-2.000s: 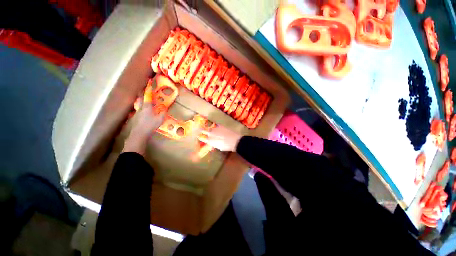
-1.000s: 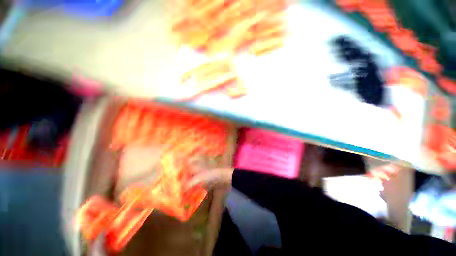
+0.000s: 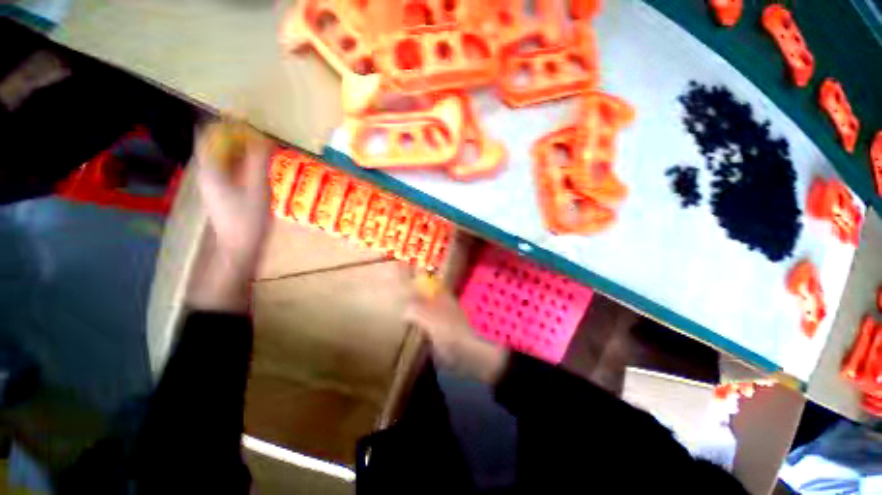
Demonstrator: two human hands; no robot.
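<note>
The open cardboard carton (image 3: pixel 329 329) holds a row of orange housings (image 3: pixel 363 215) on edge along its table side. A bare cardboard surface shows beside the row. My left hand (image 3: pixel 232 193), blurred and with a yellow finger cot, is raised over the carton's far left corner. No housing shows in it; its finger pose is unclear. My right hand (image 3: pixel 450 324), also blurred, is over the carton's right edge with fingers apart and empty. Loose orange housings (image 3: pixel 426 58) lie heaped on the white table (image 3: pixel 638 242).
A heap of small black pads (image 3: pixel 749 179) lies on the table. The green conveyor (image 3: pixel 745 48) carries spaced orange housings. A pink basket (image 3: pixel 527 305) is under the table's green edge. Another carton (image 3: pixel 774 425) with pale crumpled material stands at lower right.
A second ago several orange housings were at my hands over the carton; now both hands are up and clear of them. Two overlapping housings now show apart from the table heap. The view has turned.
</note>
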